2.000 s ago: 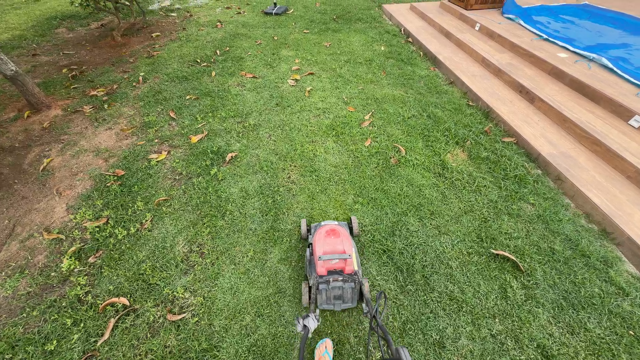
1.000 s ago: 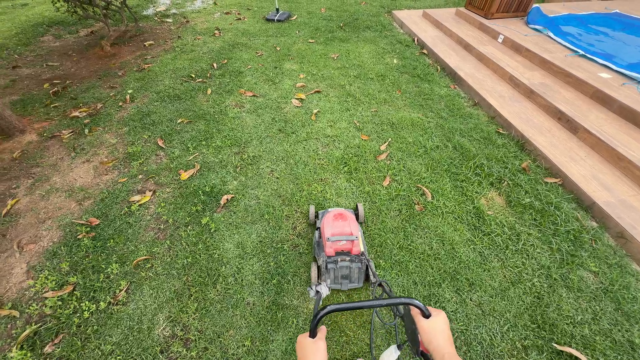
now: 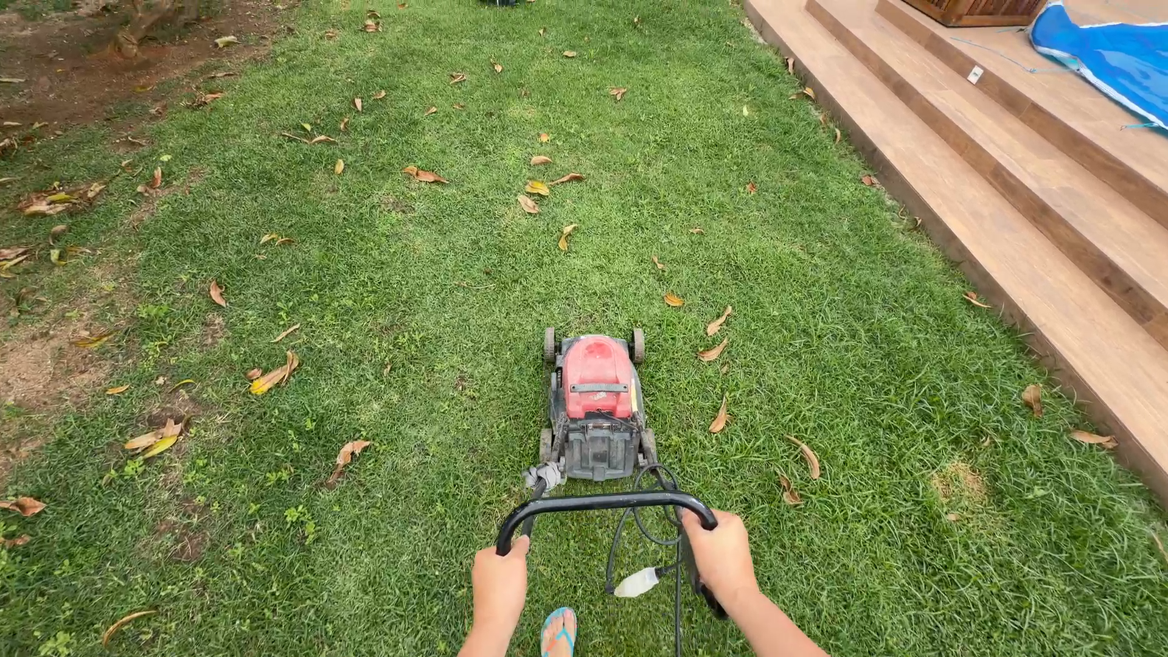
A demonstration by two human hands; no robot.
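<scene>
A red and black electric lawn mower (image 3: 598, 401) stands on the grass ahead of me, its front wheels pointing away. Its black U-shaped handlebar (image 3: 607, 501) reaches back to my hands. My left hand (image 3: 500, 584) is closed on the bar's left side, and my right hand (image 3: 721, 555) grips the right side, by a dark part mostly hidden behind it. A black power cable (image 3: 677, 607) loops below the bar, with a whitish connector (image 3: 636, 582) hanging between my hands. Grey wrapping (image 3: 545, 475) is tied around the left handle joint.
Wooden-look steps (image 3: 995, 210) run along the right, with a blue cover (image 3: 1118, 59) and a wooden box (image 3: 976, 11) above. Dry leaves (image 3: 274, 374) lie scattered over the lawn. Bare soil (image 3: 55, 356) borders the left. My foot in a flip-flop (image 3: 558, 631) shows at the bottom.
Two seconds ago neither hand was in view; one second ago both were at the handlebar, as now. The mower and the view have moved forward along the lawn.
</scene>
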